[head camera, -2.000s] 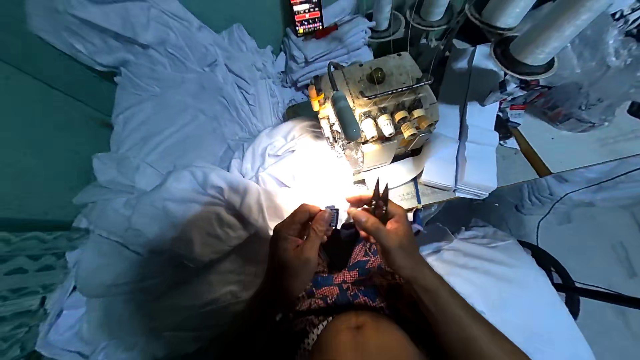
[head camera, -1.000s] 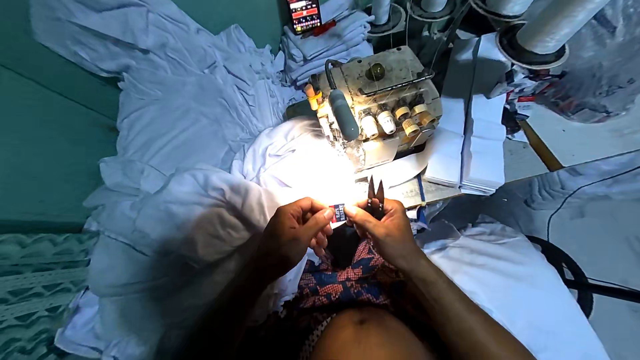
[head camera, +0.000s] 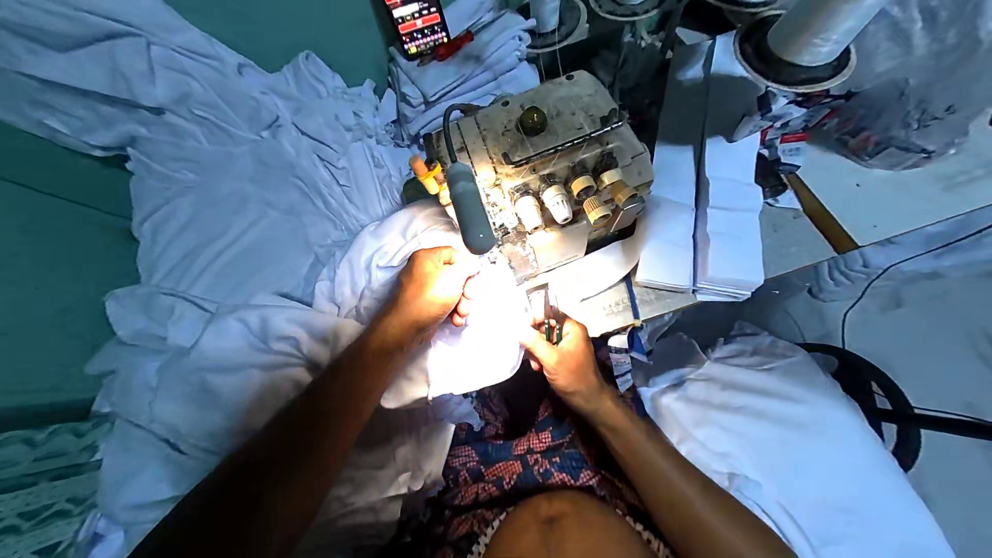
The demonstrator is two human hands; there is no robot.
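Under the bright lamp of an overlock sewing machine (head camera: 550, 155), my left hand (head camera: 434, 291) grips white fabric (head camera: 484, 341) close to the machine's front. My right hand (head camera: 570, 356) holds small thread snips (head camera: 552, 318), their blades pointing up toward the machine, and its fingertips touch the fabric's right edge. Glare hides the detail of the cloth between my hands. A small printed label (head camera: 620, 360) hangs at the table's edge, right of my right hand. The label's attachment cannot be made out.
White garments (head camera: 232, 194) are heaped at the left, and more white cloth (head camera: 775, 434) lies at the lower right. Folded white strips (head camera: 728, 194) lie right of the machine. Thread cones (head camera: 821, 31) and a phone (head camera: 418, 27) stand behind. A wooden handle (head camera: 821, 213) rests at the right.
My left hand has moved up toward the machine and now grips white fabric. Both hands were at a small label earlier. My right hand has kept the snips and shifted slightly lower and left.
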